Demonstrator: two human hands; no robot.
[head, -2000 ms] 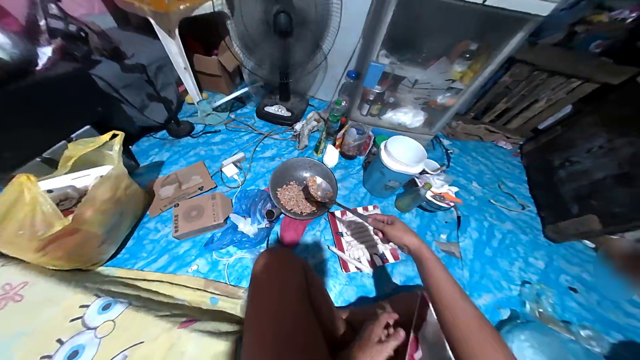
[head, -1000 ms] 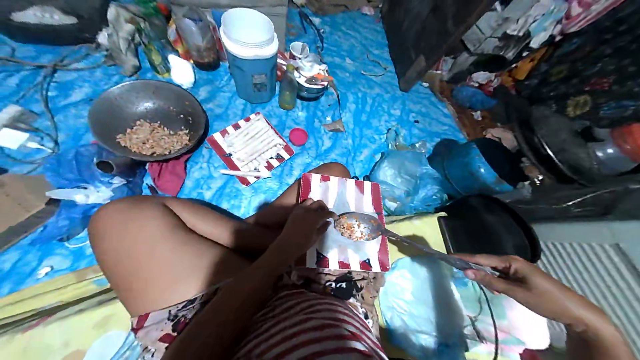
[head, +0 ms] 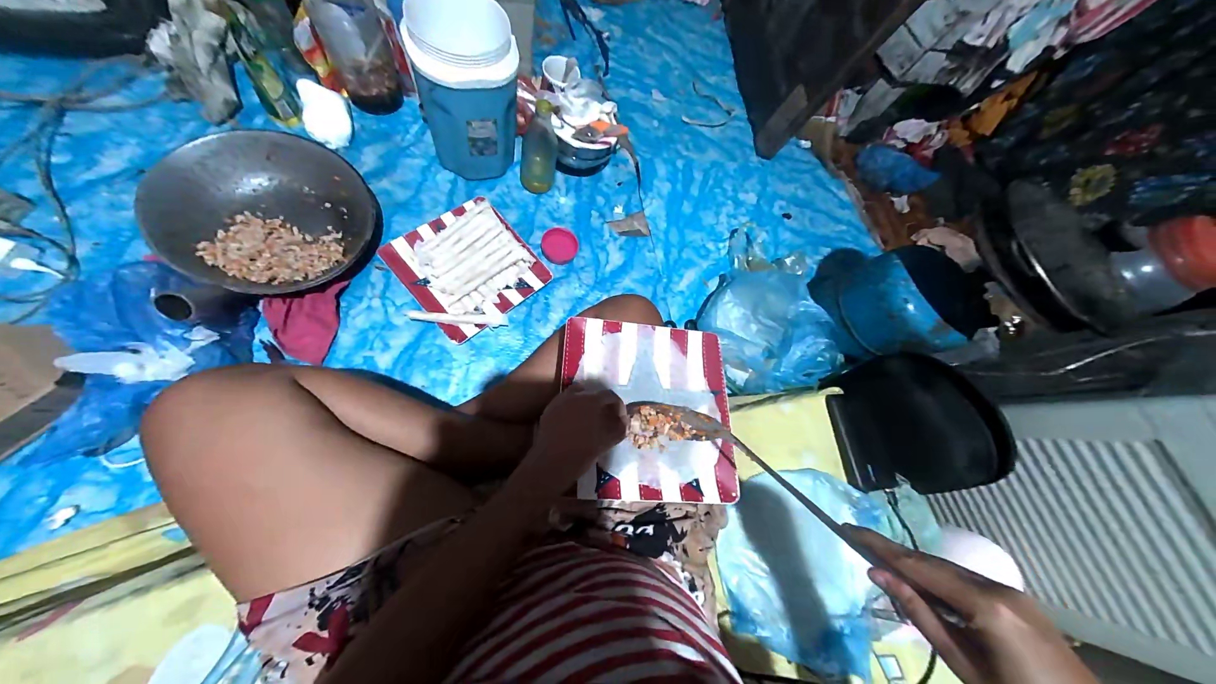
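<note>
My right hand (head: pixel 959 598) grips the handle of a long metal spoon (head: pixel 798 494), whose bowl holds minced filling (head: pixel 655 427). The spoon bowl is over a pale wrapper (head: pixel 646 370) on a red-and-white striped board (head: pixel 580 356) in my lap. My left hand (head: pixel 584 423) is at the spoon bowl's tip; its fingers are dark and bunched, and whether they hold anything is hidden. A dark wok (head: pixel 256 171) with more filling stands at the left. Beside it, several white rolls (head: pixel 475 256) lie on a second striped mat (head: pixel 404 266).
Beyond the mat stand a blue jug with a white rim (head: pixel 470 123) and a small bottle (head: pixel 539 152). A pink lid (head: pixel 560 245) lies near the mat. Plastic bags (head: pixel 769 323) and a black container (head: pixel 917 418) are at the right. A pink cloth (head: pixel 304 323) lies below the wok.
The spoon was in the wok and is now over the board in my lap, with filling in it. My left hand has moved onto the board. The view has swung down and right.
</note>
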